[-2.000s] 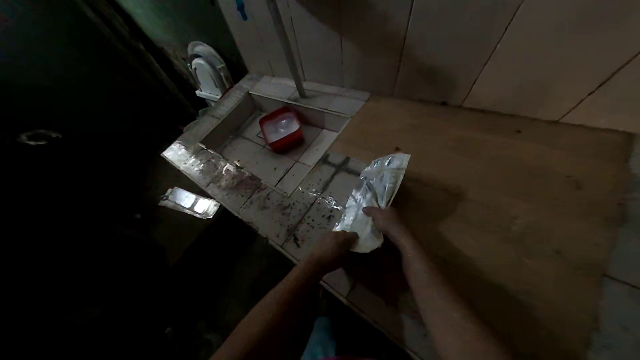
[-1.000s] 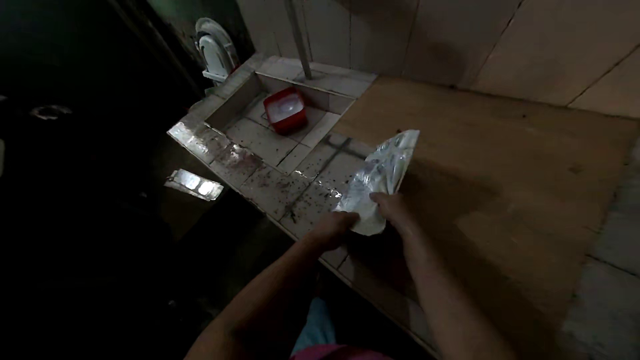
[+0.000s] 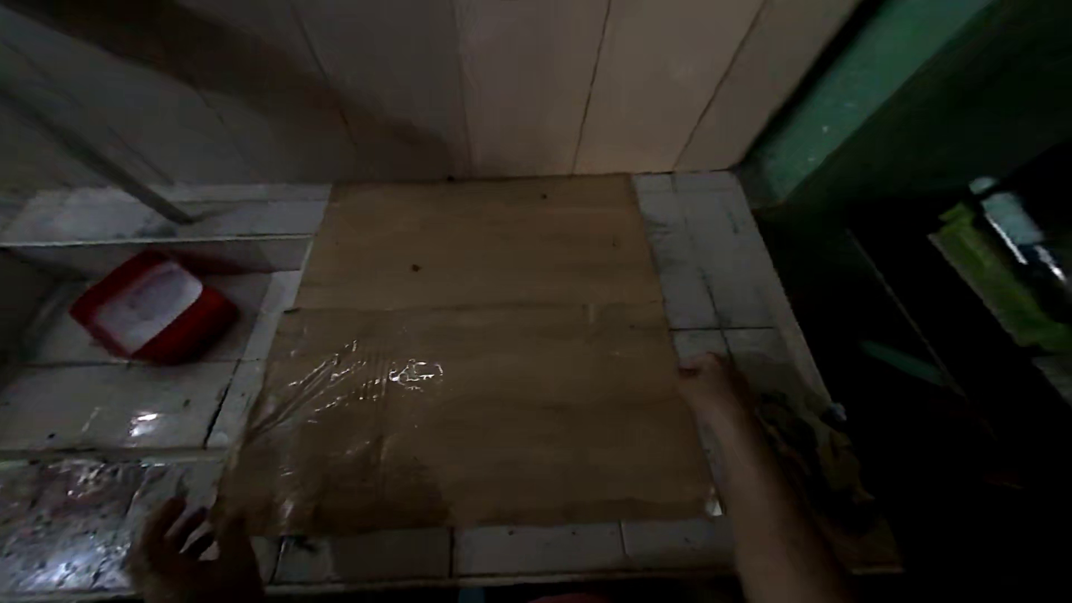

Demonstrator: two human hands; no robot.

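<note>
A brown, board-like sheet (image 3: 486,243) lies flat on the tiled counter, with shiny, wrinkled clear plastic (image 3: 335,385) over its near half. At the sheet's near left corner is my left hand (image 3: 197,548), its fingers apart and curled; whether it touches the corner is too dark to tell. My right hand (image 3: 712,385) rests at the sheet's right edge, fingers bent against the edge; a grip on it cannot be made out. The silvery crumpled sheet seen earlier is not recognisable in this view.
At the left, a red plastic container (image 3: 159,310) with whitish contents sits in a tiled basin (image 3: 50,394). Dark debris lies on the tiles at the near left and beside my right forearm. A tiled wall (image 3: 528,84) rises behind the counter; green items (image 3: 997,276) are at the far right.
The view has turned to the right and closer. My hands, together on the crumpled silvery sheet before, are now far apart at opposite sides of the brown sheet, where clear plastic now shows.
</note>
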